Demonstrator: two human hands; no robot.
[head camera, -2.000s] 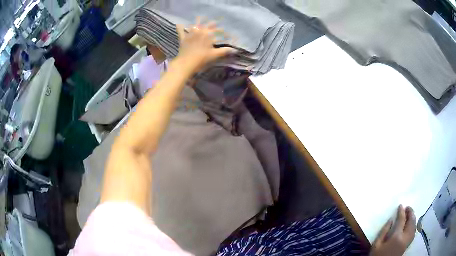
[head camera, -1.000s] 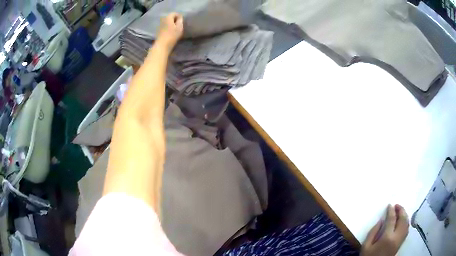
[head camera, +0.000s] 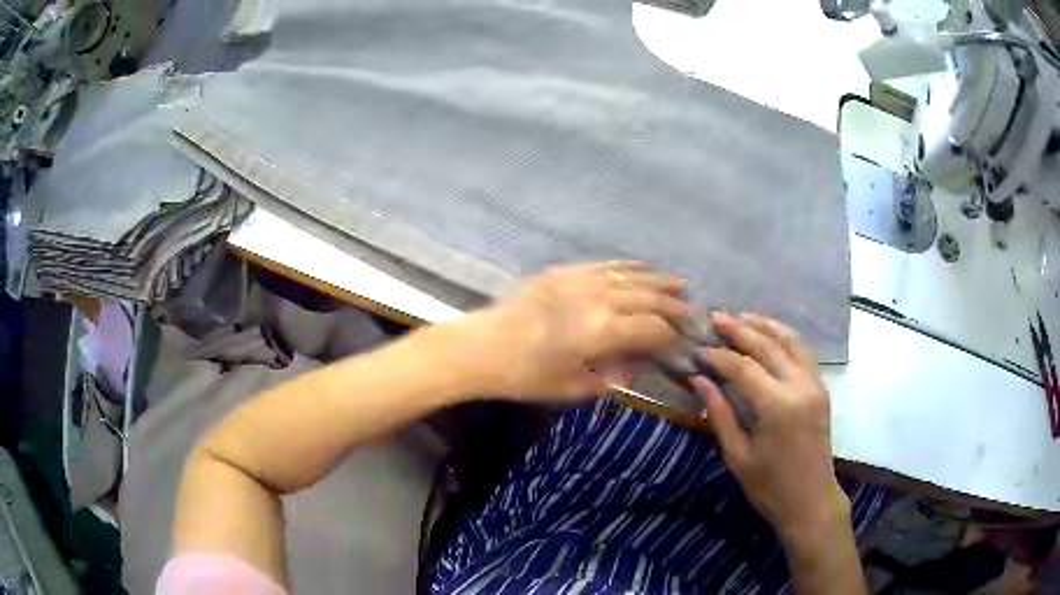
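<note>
A large grey-taupe panel lies across the white table, its right edge near the machine's slide plate. My left hand, slightly blurred, is at the panel's front edge with bent fingers on the cloth. My right hand is close beside it and pinches the same front edge between thumb and fingers. The cloth is bunched between the two hands. The left fingertips are partly hidden, so their hold is unclear.
A stack of cut pieces sits at the left. The sewing machine head is at upper right, with a metal slide plate in the bed. Red-handled snips lie at far right. Taupe cloth hangs below the table's wooden edge.
The view has turned toward the machine. My left hand has left the stack and come beside my right hand. A large panel now covers much of the white table, and my right hand grips its edge.
</note>
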